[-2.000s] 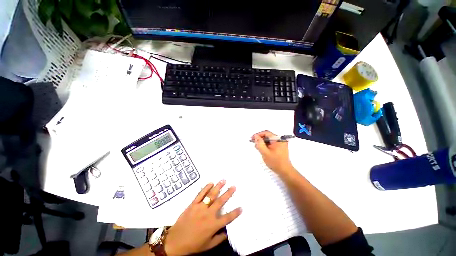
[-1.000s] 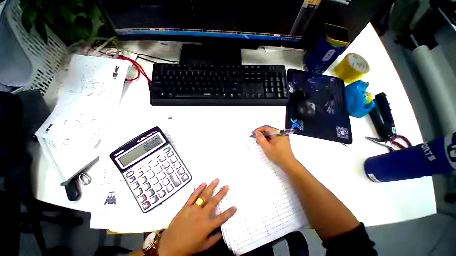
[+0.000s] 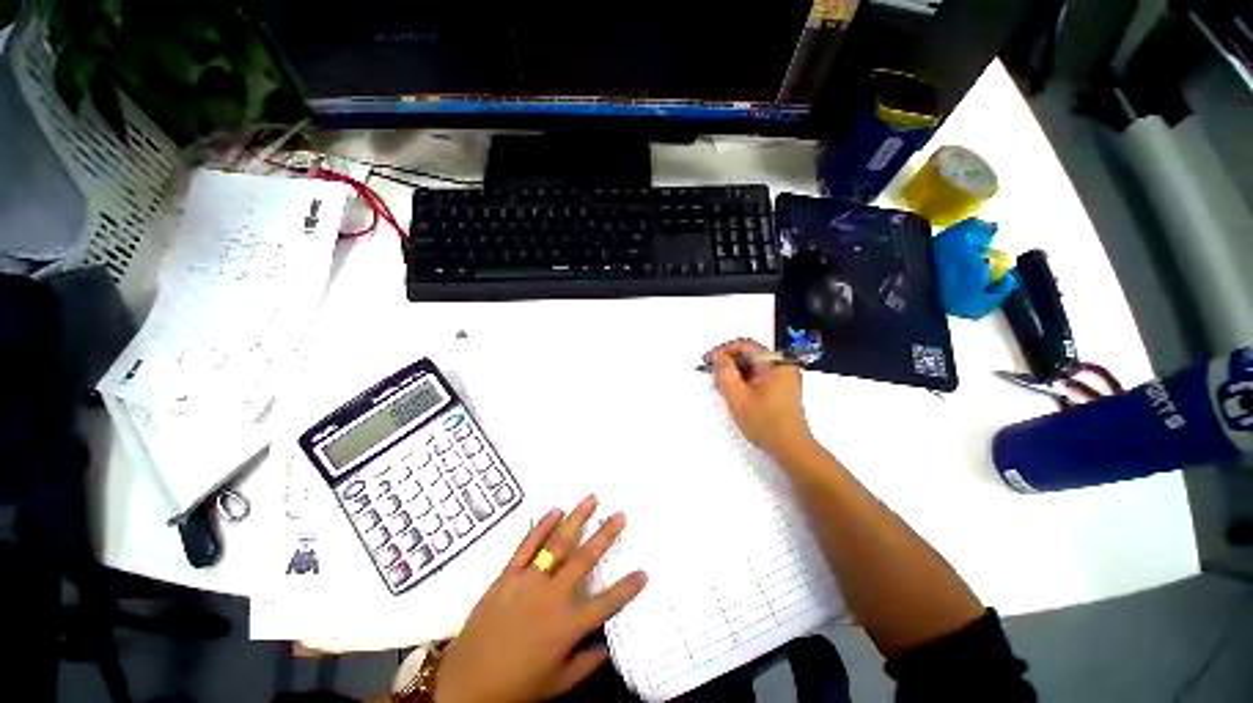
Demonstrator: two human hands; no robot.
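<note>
A white ruled form (image 3: 721, 549) lies on the desk, its upper part washed out by glare. My right hand (image 3: 759, 392) holds a thin dark and silver pen (image 3: 764, 360) with its tip at the upper part of the form. My left hand (image 3: 543, 604), bare with a ring, rests with fingers spread at the form's left edge and holds nothing. A silver-white calculator (image 3: 429, 481) with a grey display lies left of the form, turned at an angle; its digits are too blurred to read.
Behind are the keyboard (image 3: 591, 236) and monitor (image 3: 550, 55). At right are a black mouse (image 3: 829, 295) on its pad (image 3: 907, 343), yellow roll (image 3: 951, 186), blue item (image 3: 970, 269), scissors (image 3: 1086, 385) and blue bottle (image 3: 1113, 434). At left are loose papers (image 3: 220, 302) and a black fob (image 3: 201, 536).
The view has shifted, so the desk things sit further left in the picture. The loose papers at left lie closer to the fob than two seconds ago. My right hand still holds the pen.
</note>
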